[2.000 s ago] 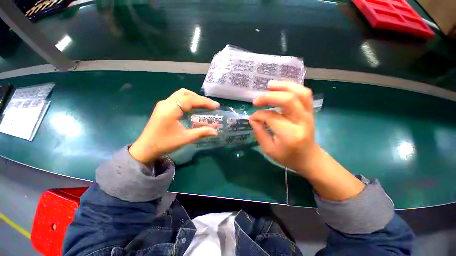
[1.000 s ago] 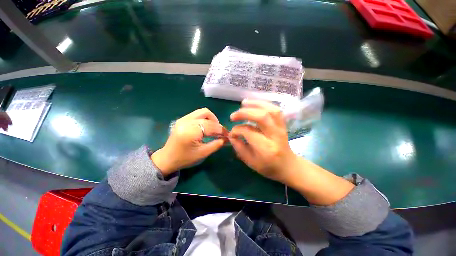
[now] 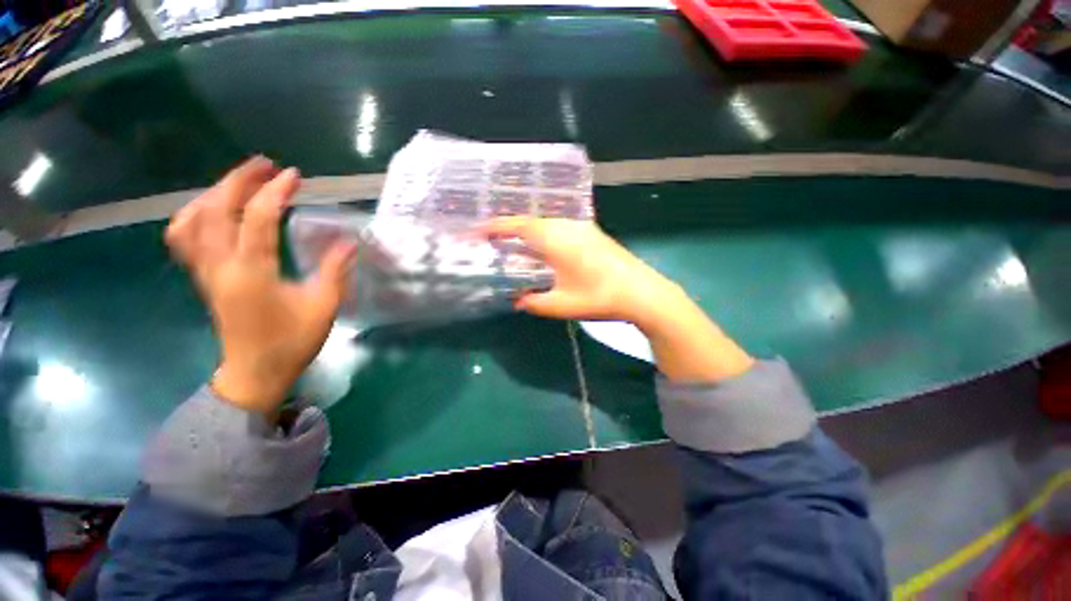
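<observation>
A blurred, shiny clear film sheet with grey-white pieces (image 3: pixel 429 272) spans the space between my hands, in front of the stack. My right hand (image 3: pixel 576 268) grips its right end between thumb and fingers. My left hand (image 3: pixel 261 264) is raised at the sheet's left end, fingers spread; whether its thumb touches the film is blurred. The thick stack of part sheets (image 3: pixel 493 179) lies behind, showing rows of grey pattern; its front is hidden by the film and my right hand.
A red compartment tray (image 3: pixel 781 29) is at the back, right of centre, with a cardboard box (image 3: pixel 934 24) beside it. A pale metal strip (image 3: pixel 705 170) crosses the green bench top (image 3: pixel 470 405). A pale curved piece (image 3: pixel 619 339) lies below my right wrist.
The view has turned right. My hands, which were together at a small piece, are now wide apart. My right hand now holds the film sheet, and my left hand has opened and moved left.
</observation>
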